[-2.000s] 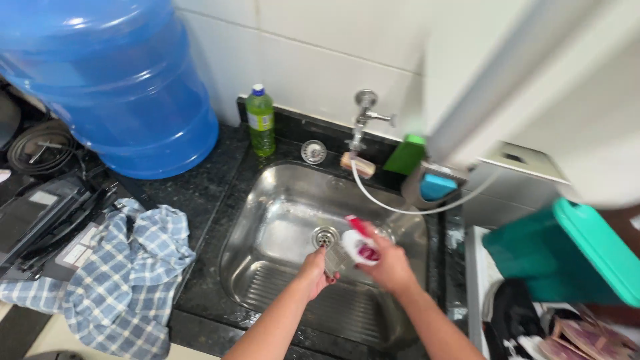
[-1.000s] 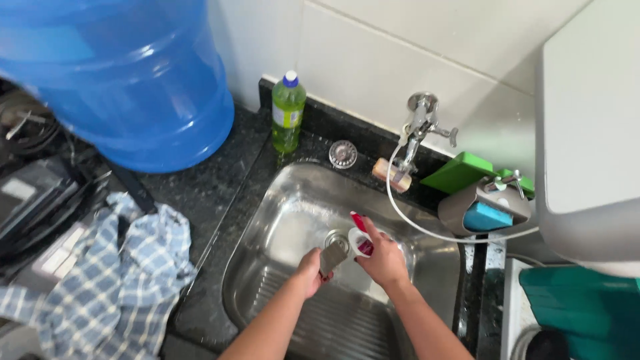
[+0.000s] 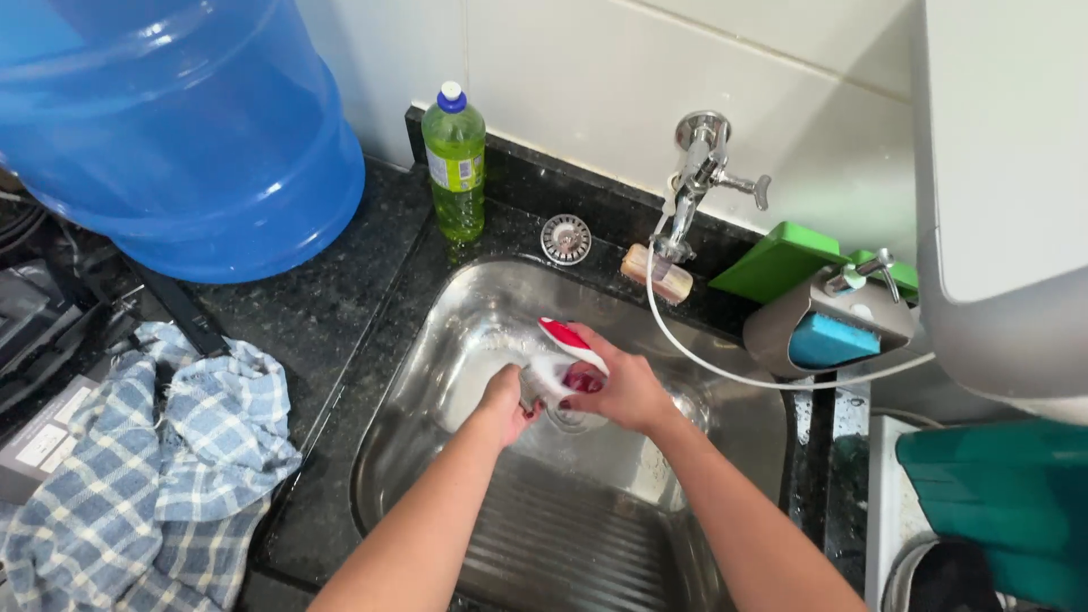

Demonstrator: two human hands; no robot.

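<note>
Over the drain end of the stainless steel sink (image 3: 501, 293), my right hand (image 3: 625, 387) grips a red and white handled scrub brush (image 3: 571, 342) with white bristles. The brush presses against a small metallic or clear object (image 3: 531, 387), whose kind I cannot tell, held in my left hand (image 3: 508, 408). My fingers hide part of both. A chrome tap (image 3: 693, 191) stands on the wall behind, with a wooden-backed brush (image 3: 656, 274) beneath its spout. The sink strainer (image 3: 565, 239) lies on the black granite rim.
A bottle of green liquid (image 3: 455, 166) and a large blue water jug (image 3: 195, 144) stand behind at left. A checked cloth (image 3: 161, 459) lies on the counter. At right are a dispenser (image 3: 824, 314) holding a blue sponge (image 3: 833, 340), a white hose (image 3: 739, 374) and a teal container (image 3: 1003, 501).
The view has come closer to the sink and shifted. The brush has moved onto the object in my left hand, which showed as a flat grey face a second ago. Both hands keep their hold.
</note>
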